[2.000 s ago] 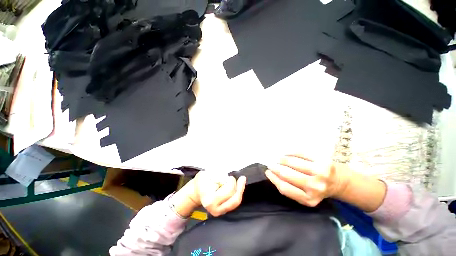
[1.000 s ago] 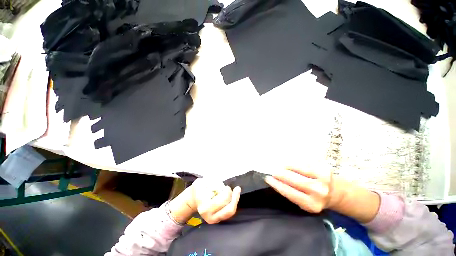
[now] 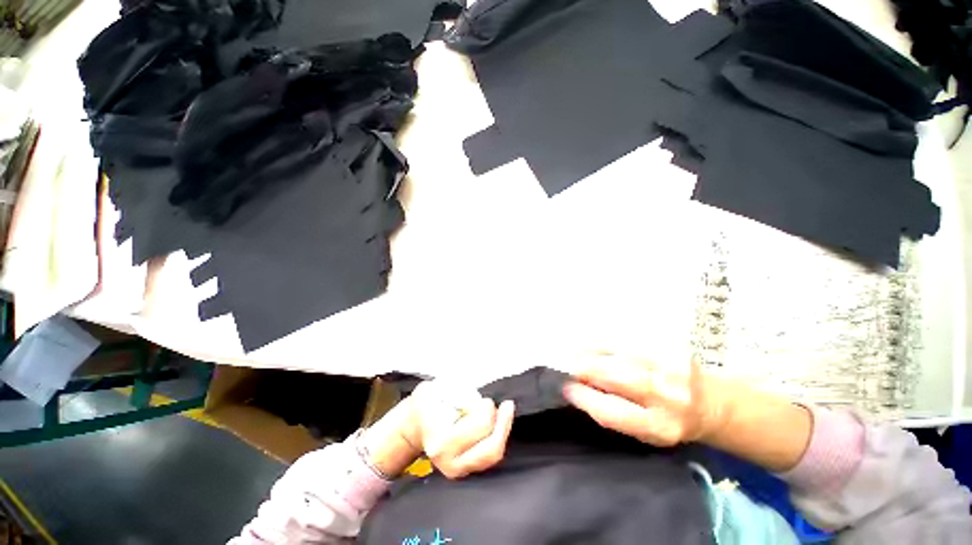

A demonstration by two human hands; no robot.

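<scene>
A soft black panel (image 3: 528, 390) is held at the table's near edge, against the black apron. My left hand (image 3: 460, 428) pinches its left part, fingers curled and thumb toward the right. My right hand (image 3: 645, 399) grips its right part with thumb and fingers. A short black strip shows between the hands. The panel's lower part is hard to tell from the apron. Both hands are bare.
A crumpled heap of black panels (image 3: 288, 213) lies on the white table (image 3: 458, 277) at left. Flatter black panels (image 3: 576, 96) lie at right. A marked paper (image 3: 810, 319) lies near my right forearm. An open cardboard box (image 3: 256, 415) and green frame (image 3: 107, 422) stand below left.
Both hands stay at the table edge with the black strip between them. The right fingers have shifted slightly on the strip, and its top edge now looks more uneven.
</scene>
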